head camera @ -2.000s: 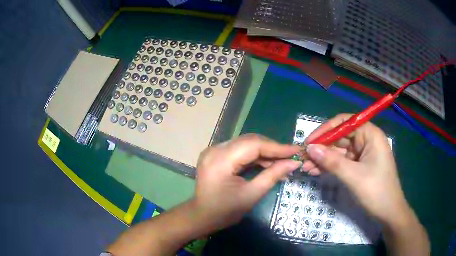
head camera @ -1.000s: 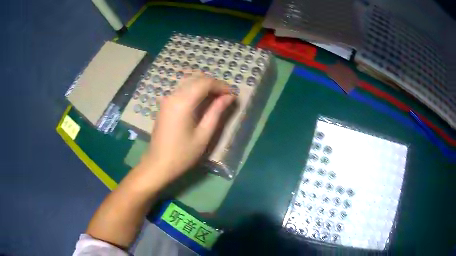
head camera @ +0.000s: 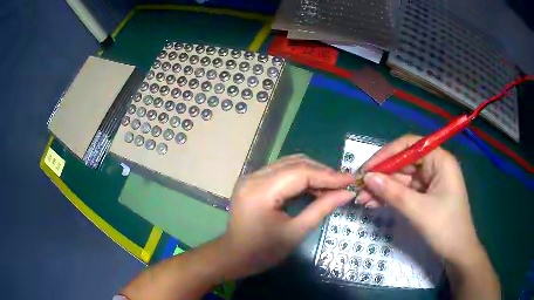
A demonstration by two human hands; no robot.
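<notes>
My left hand (head camera: 281,205) pinches a small speaker unit (head camera: 356,182) between thumb and fingertips; the fingers hide most of it. My right hand (head camera: 418,196) holds the red test probe (head camera: 418,149), its tip end at the speaker unit and its red wire running off to the right edge. Both hands meet above the blister tray (head camera: 404,266), which is bright white and partly filled with discs at its left side. The left-hand tray stack (head camera: 208,155) has rows of silver discs on a tan board, with its lower right part bare.
A smaller tan board stack (head camera: 91,108) lies far left. Empty blister trays (head camera: 336,20) and filled trays (head camera: 457,73) lie at the back. A red label card (head camera: 304,51) and a brown-red square piece (head camera: 373,86) lie by the tape. A green sheet (head camera: 170,205) shows under the left stack.
A second ago my left hand was over the left tray stack and my right hand was out of view. Now both hands meet over the blister tray, with the probe back in view.
</notes>
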